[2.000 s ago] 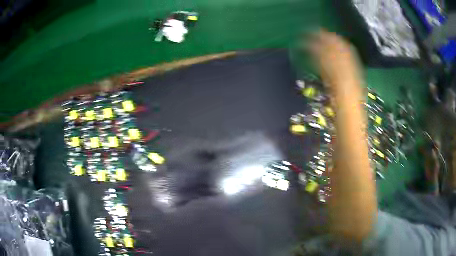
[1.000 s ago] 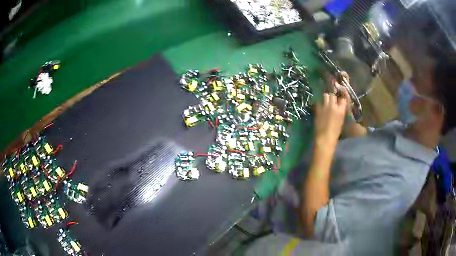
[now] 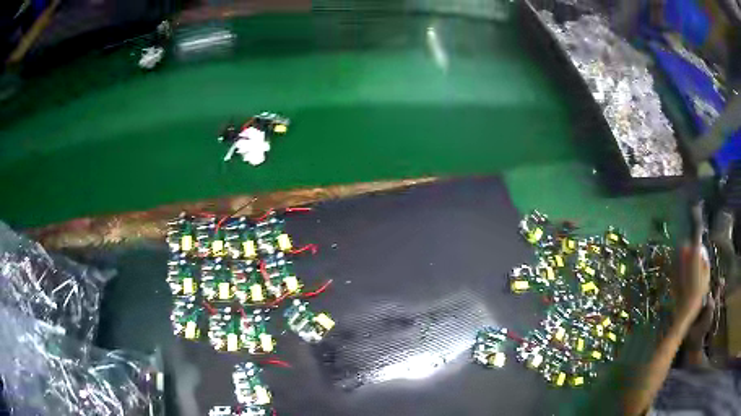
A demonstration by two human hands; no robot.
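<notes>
Neither of my hands is in view. Small green circuit boards [image 3: 231, 280] with yellow blocks and red wires lie in rows on the left of a dark ribbed mat [image 3: 422, 260]. One board [image 3: 310, 321] lies tilted just right of the rows, and another [image 3: 250, 385] lies below them. A dense heap of similar boards [image 3: 577, 309] lies at the right. A single board [image 3: 490, 348] lies at the heap's left side. A board with a white part [image 3: 252, 145] lies on the green belt [image 3: 390, 122] beyond the mat.
Clear plastic bags [image 3: 49, 325] lie at the left. A dark tray [image 3: 626, 106] of pale, shiny parts stands at the upper right. Another person's forearm [image 3: 670, 341] is at the right edge. A worn edge strip [image 3: 122, 227] borders the belt.
The view has swung right and then back left. The other person, seen a second ago holding a long tool, now shows only partly at the right edge. The boards look unmoved.
</notes>
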